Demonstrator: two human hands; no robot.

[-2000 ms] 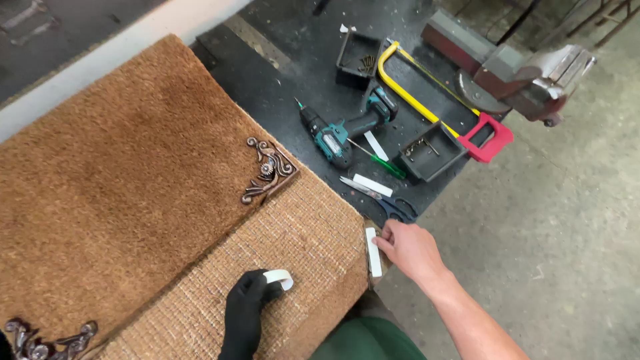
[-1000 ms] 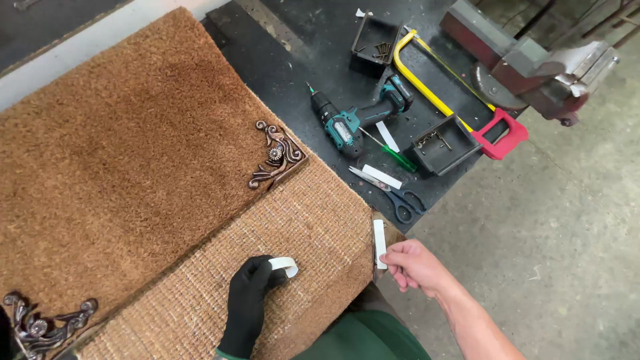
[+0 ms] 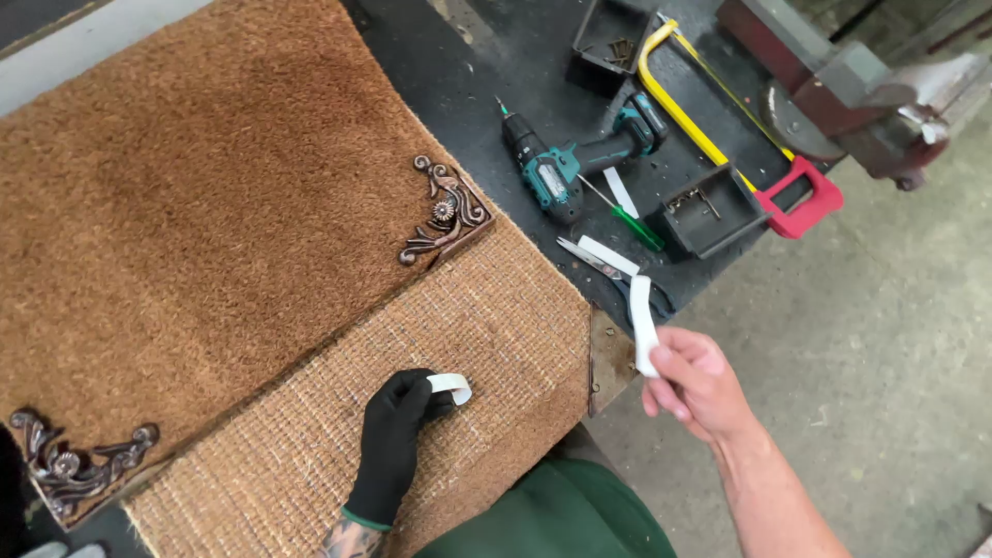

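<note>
My left hand (image 3: 399, 434), in a black glove, pinches a curled white strip (image 3: 452, 386) above the woven mat (image 3: 372, 403). Bare, my right hand (image 3: 694, 380) grips the lower end of another white strip (image 3: 642, 318), raised beside the metal corner plate (image 3: 610, 353) of the bench. Behind this strip lie scissors (image 3: 597, 263) with dark handles and a flat white strip (image 3: 608, 255). A thicker brown coir mat (image 3: 232, 194) overlaps the woven one. Ornate bronze-coloured metal corners sit on its right corner (image 3: 448, 211) and near corner (image 3: 74, 469).
On the black bench lie a teal cordless drill (image 3: 554, 174), a green-handled screwdriver (image 3: 637, 227), another white strip (image 3: 621, 192), a hacksaw (image 3: 686, 124), and two black trays (image 3: 593, 39) (image 3: 721, 225) with screws. A bench vise (image 3: 845, 85) stands at the edge.
My right hand has lifted the white strip from the metal corner plate, where it lay earlier. My left hand still holds its curled strip.
</note>
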